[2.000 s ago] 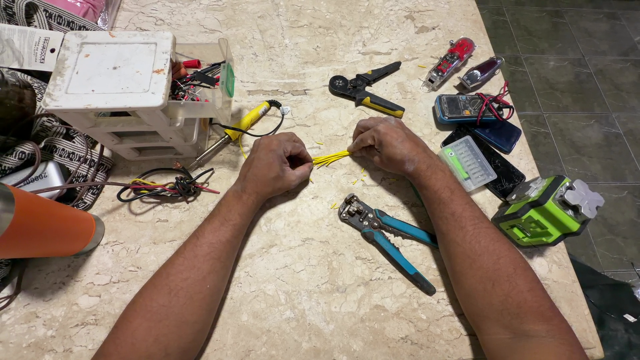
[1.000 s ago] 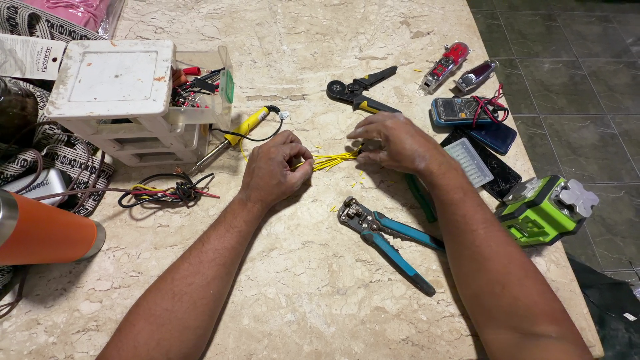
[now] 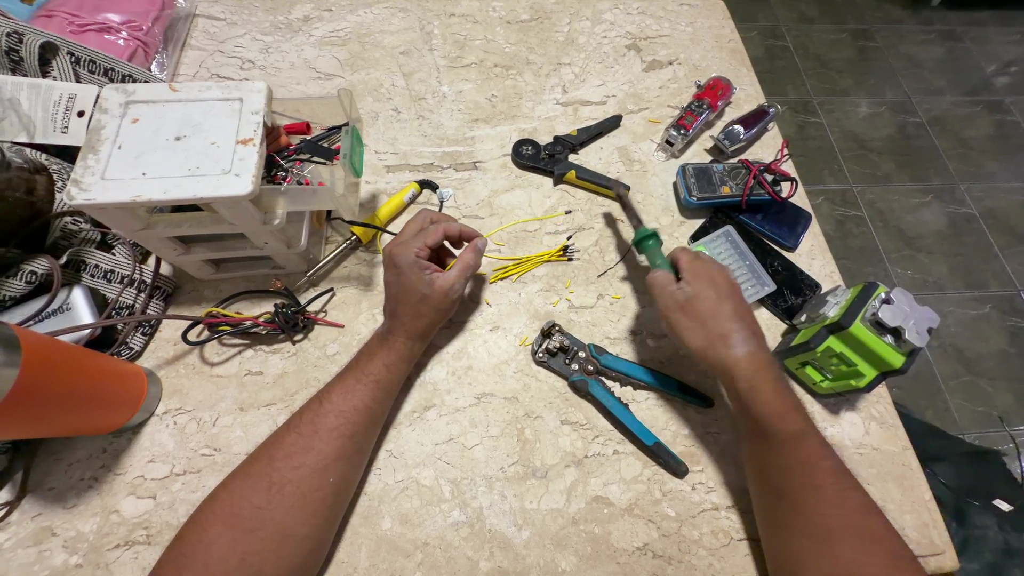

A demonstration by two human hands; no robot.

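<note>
My left hand pinches the end of a yellow wire between thumb and fingers. Just right of it, a bunch of short yellow wires with dark tips lies on the stone tabletop. My right hand grips a tool with a green handle; its dark, blurred shaft points up and left, so its exact kind is unclear. Behind the wires lies a ferrule crimping tool with black and yellow handles. A wire stripper with blue handles rests nearer to me. Small yellow scraps are scattered between.
A white drawer unit with an open parts drawer stands left, beside a yellow soldering iron, tangled cables and an orange tumbler. On the right are a multimeter, phones, a clear compartment box and a green laser level.
The yellow wires held between both hands now lie on the table, except what my left hand pinches. My right hand has moved right and now holds the green-handled tool.
</note>
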